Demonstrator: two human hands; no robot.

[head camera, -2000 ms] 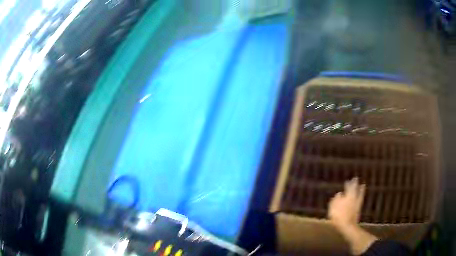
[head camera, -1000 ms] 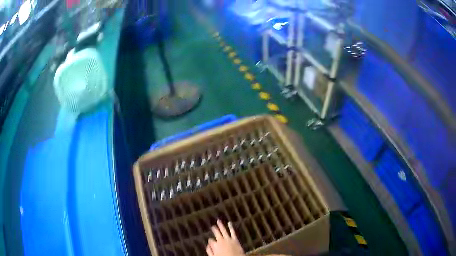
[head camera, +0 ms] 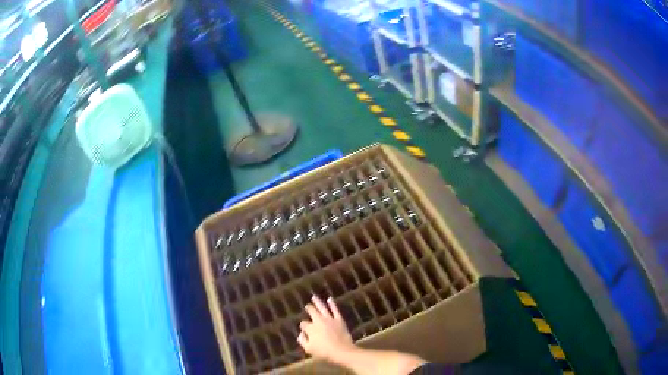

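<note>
A partitioned carton (head camera: 410, 326) stands below and right of the bench edge, its brown grid of cells facing up. Silvery circuit board ends (head camera: 315, 212) show in the two far rows, with a couple more at the right of the following row. The nearer cells look dark, with no board ends visible. My right hand (head camera: 322, 331) reaches in from the bottom over the near cells, fingers apart at the dividers. No board shows in it. My left hand is out of the picture.
A blue mat (head camera: 139, 271) lies on the bench at left, with a pale green basket-like thing (head camera: 115, 126) beyond it. A round stand base (head camera: 262, 139) is on the floor behind the carton. Wheeled racks (head camera: 454, 95), blue bins (head camera: 564, 183) and yellow-black floor tape (head camera: 375, 110) are at right.
My view has turned right from the bench to the carton and floor. The earlier fixture edge is out of view. My right hand stays over the carton's near cells.
</note>
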